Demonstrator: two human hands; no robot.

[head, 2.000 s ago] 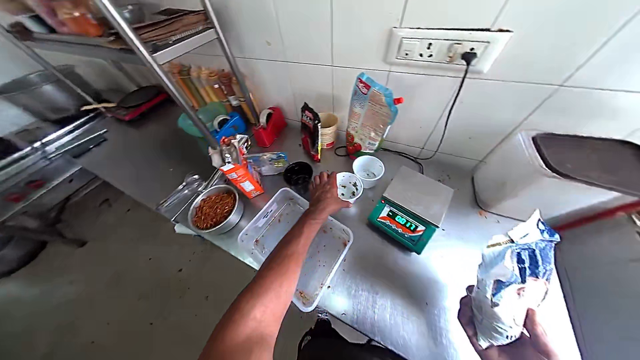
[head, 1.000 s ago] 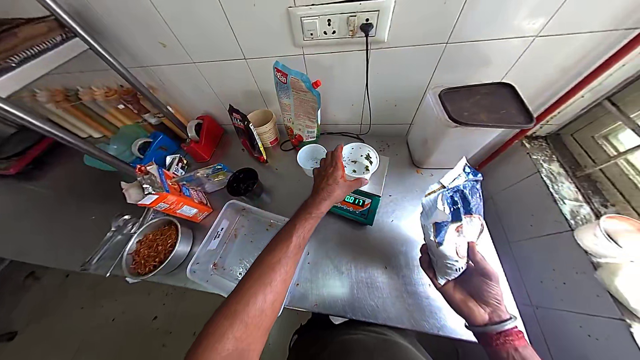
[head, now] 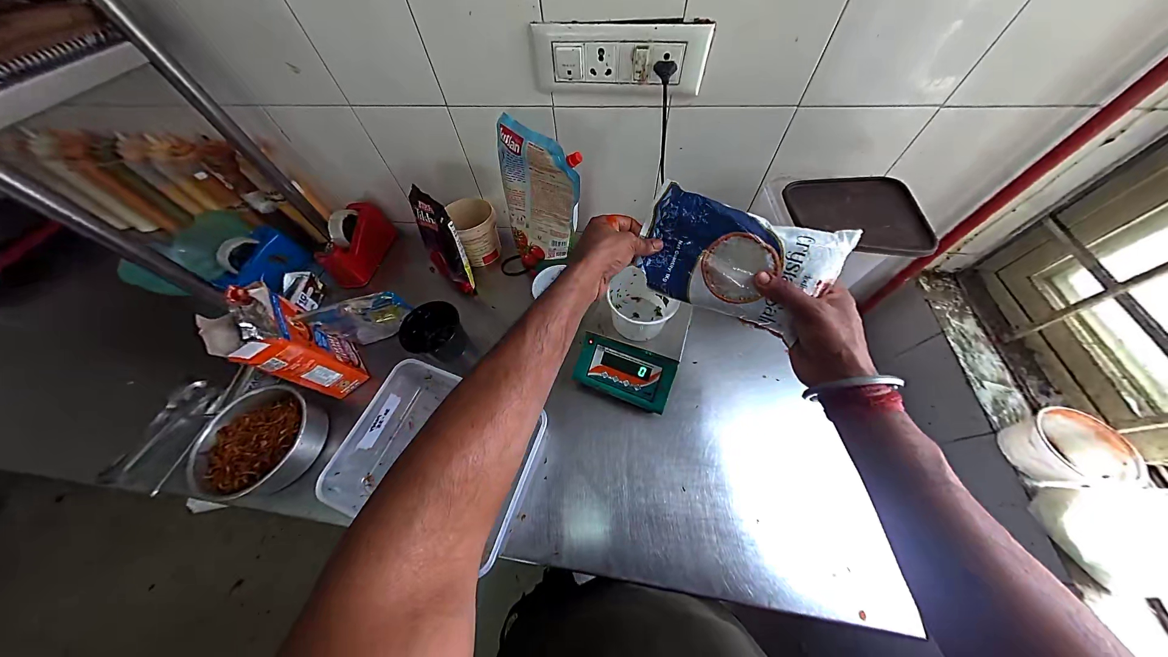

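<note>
Both hands hold a blue and white plastic salt packet (head: 698, 251), tilted on its side above the scale. My left hand (head: 613, 246) grips the packet's left end, at its corner. Around the right part, my right hand (head: 812, 328) is wrapped, thumb on top. A white plastic cup (head: 641, 315) with green bits inside stands on the plate of a green digital scale (head: 627, 372), just below the packet's left end; the display reads 0. Another white cup (head: 545, 281) is partly hidden behind my left forearm.
A clear plastic tray (head: 379, 429) lies under my left forearm. Left of it are a metal pot of brown food (head: 255, 443), an orange carton (head: 301, 351) and a black cup (head: 433, 330). A spouted pouch (head: 538, 187) and a lidded bin (head: 858, 214) stand by the wall.
My left hand has let go of the white cup, now on the scale, and grips the packet. The packet has moved left over the scale and tipped over. The display has gone from 0017 to 0.
</note>
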